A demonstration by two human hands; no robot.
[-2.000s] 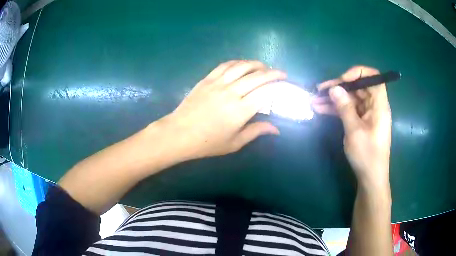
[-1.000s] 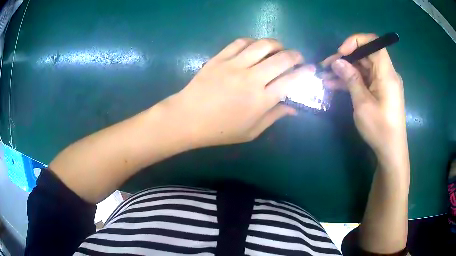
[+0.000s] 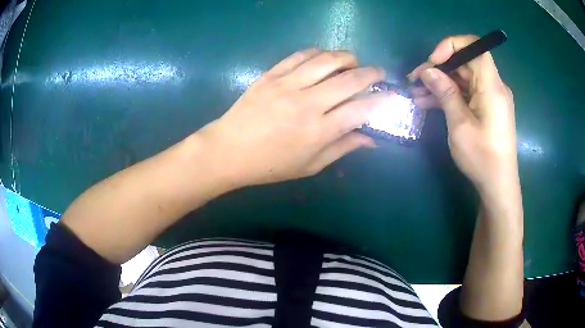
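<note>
A phone unit lies on the green bench right of centre. It glares white, with a dark speckled rim at its right end and lower edge. My left hand lies over its left part, fingers along the top and thumb at the lower edge, and hides that part. My right hand grips a slim black pen-length tool between thumb and fingers. The tool slants down to the left. Its tip is near the unit's upper right corner, but glare and fingers hide whether it touches.
The glossy green bench carries bright light reflections. A blue object shows below the bench's left edge. A white object lies beside the striped shirt. Dark fabric with pink lettering is at the far right edge.
Since two seconds ago, both hands and the unit appear higher and further right in view. In the last second, my left fingers shifted slightly left, showing more of the unit's upper edge.
</note>
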